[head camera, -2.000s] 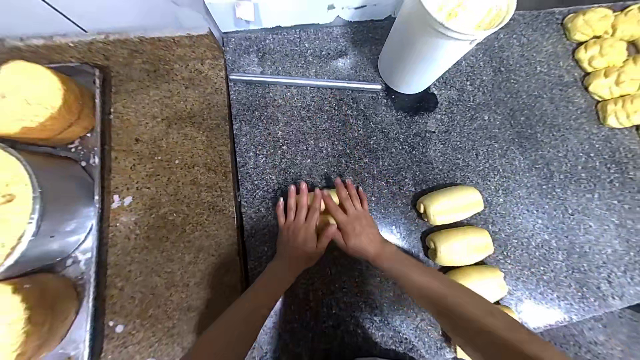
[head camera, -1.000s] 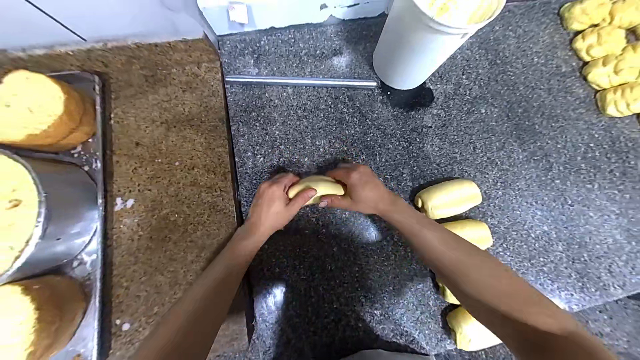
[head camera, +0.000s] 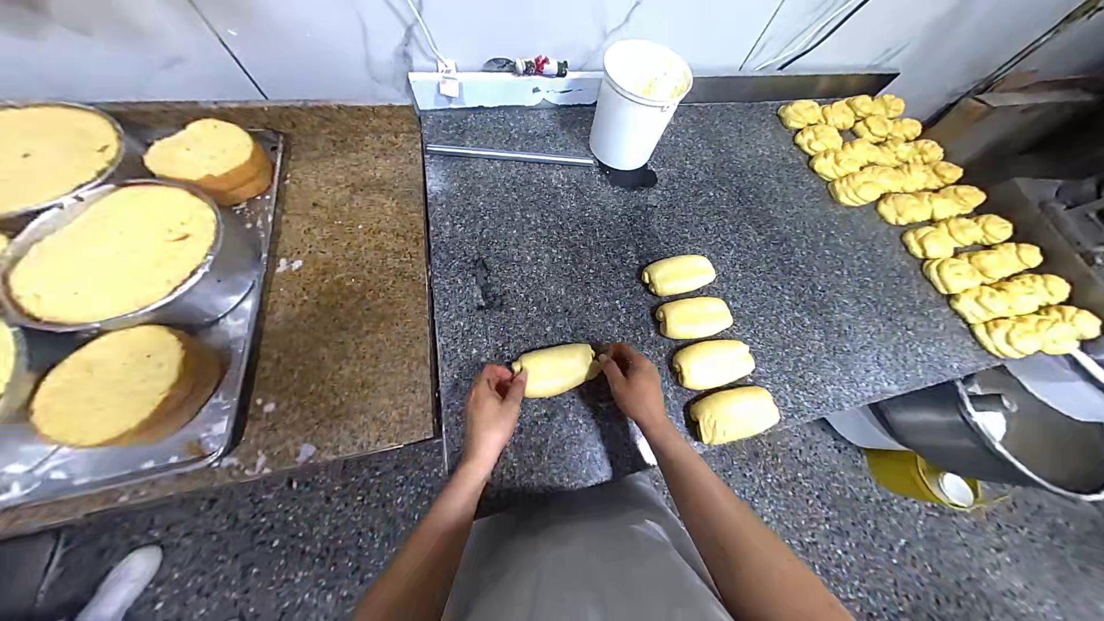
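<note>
A smooth, pale yellow roll of dough (head camera: 556, 370) lies crosswise near the front edge of the grey speckled counter. My left hand (head camera: 497, 405) pinches its left end between thumb and fingers. At its right end, my right hand (head camera: 634, 384) has thumb and fingertips on the dough's tip. Just right of that hand, several similar dough rolls lie in a column, among them the farthest one (head camera: 679, 275) and the nearest one (head camera: 735, 415).
A white bucket (head camera: 636, 108) and a metal rod (head camera: 509, 155) are at the back. Braided dough pieces (head camera: 936, 204) line the right side. On the brown counter at left, a metal tray (head camera: 250, 345) holds cakes and cake pans. Buckets (head camera: 957, 423) stand below at right.
My hands lay over the dough, then held it bent between them; now they are at its two ends, with the roll straight and longer on the counter. The view has shifted and widened.
</note>
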